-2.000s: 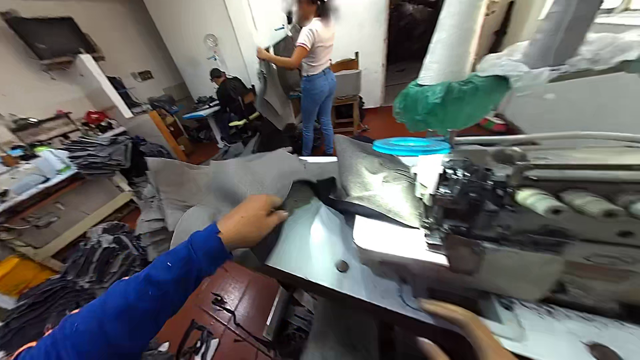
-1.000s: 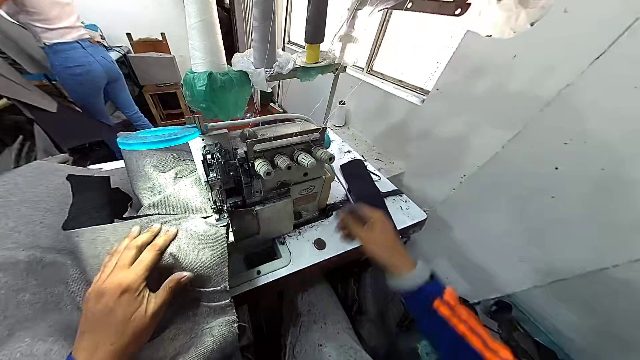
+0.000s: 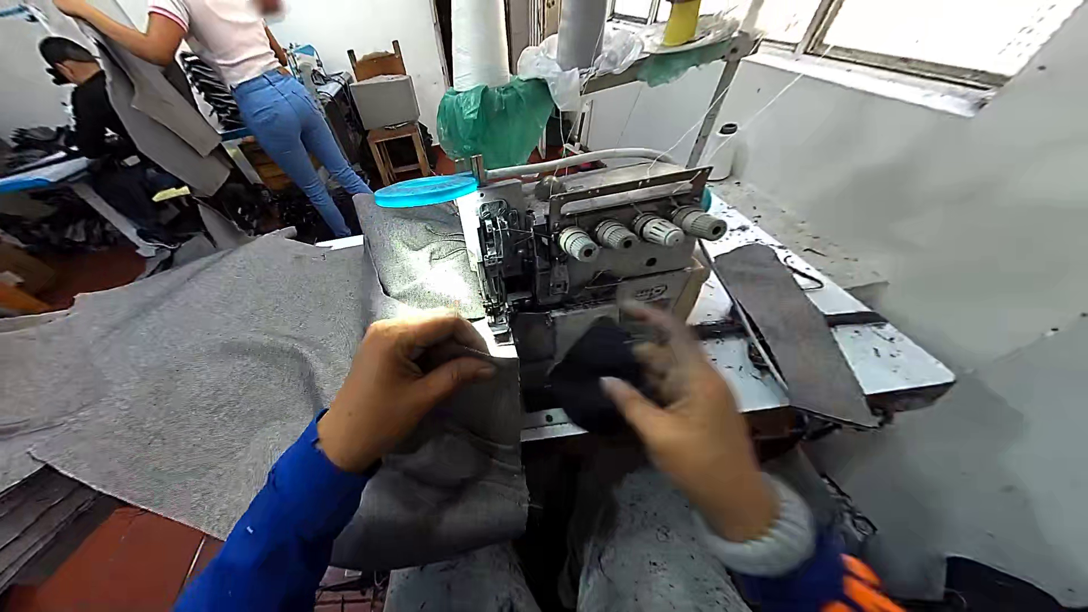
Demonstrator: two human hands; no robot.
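My left hand (image 3: 404, 382) pinches the edge of a large grey fabric piece (image 3: 212, 357) just in front of the presser foot of an overlock sewing machine (image 3: 595, 238). The fabric spreads left over the table and hangs down at the front. My right hand (image 3: 688, 408), blurred, is at a small black fabric piece (image 3: 599, 374) before the machine; its thumb and fingers are around the piece's right side, and I cannot tell how firmly they grip it. A grey fabric strip (image 3: 790, 331) lies on the table right of the machine.
Thread cones wrapped in green plastic (image 3: 493, 123) stand behind the machine. A blue plastic disc (image 3: 425, 191) sits at its upper left. The white table edge (image 3: 926, 382) lies right, beside a wall. At the back left, a person stands holding grey fabric (image 3: 157, 110), near a seated person.
My left hand, flat on the grey fabric one second ago, now pinches its edge near the presser foot. My right hand has moved from the dark strip at the right to the machine's front.
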